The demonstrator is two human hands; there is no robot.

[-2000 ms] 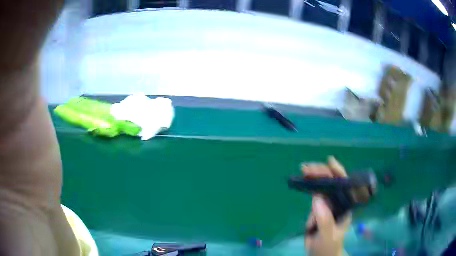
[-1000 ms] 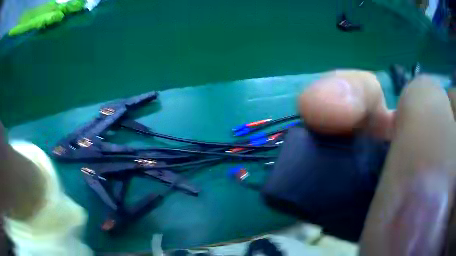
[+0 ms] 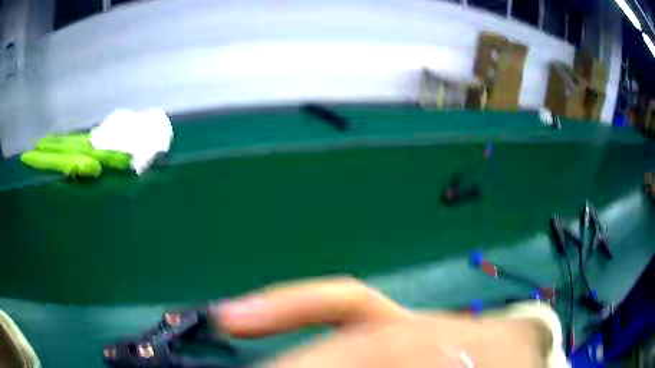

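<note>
My right hand (image 3: pixel 373 330) reaches in from the lower right, blurred and cut off by the bottom edge, its cream cuff at the wrist. Its extended finger points left, beside several black clamps (image 3: pixel 169 334) with copper teeth on the lighter near ledge. Its other fingers are hidden, so whether it holds anything cannot be told. Only a cream cuff shows at the lower left edge; my left hand is out of the picture. A blue plug (image 3: pixel 477 259) with a red section lies to the right. A black clamp lead (image 3: pixel 460 192) lies on the dark green belt.
More clamp leads (image 3: pixel 574 237) lie on the ledge at right, near a person's dark blue sleeve (image 3: pixel 625 320). Beyond the belt are a lime bundle (image 3: pixel 68 157), a white cloth or bag (image 3: pixel 135 136), a dark long object (image 3: pixel 325 115) and cardboard boxes (image 3: pixel 501 70).
The view has lifted from the ledge towards the far wall. The dark object held close before the camera a second ago is no longer visible. My right hand is now lower, over the near ledge.
</note>
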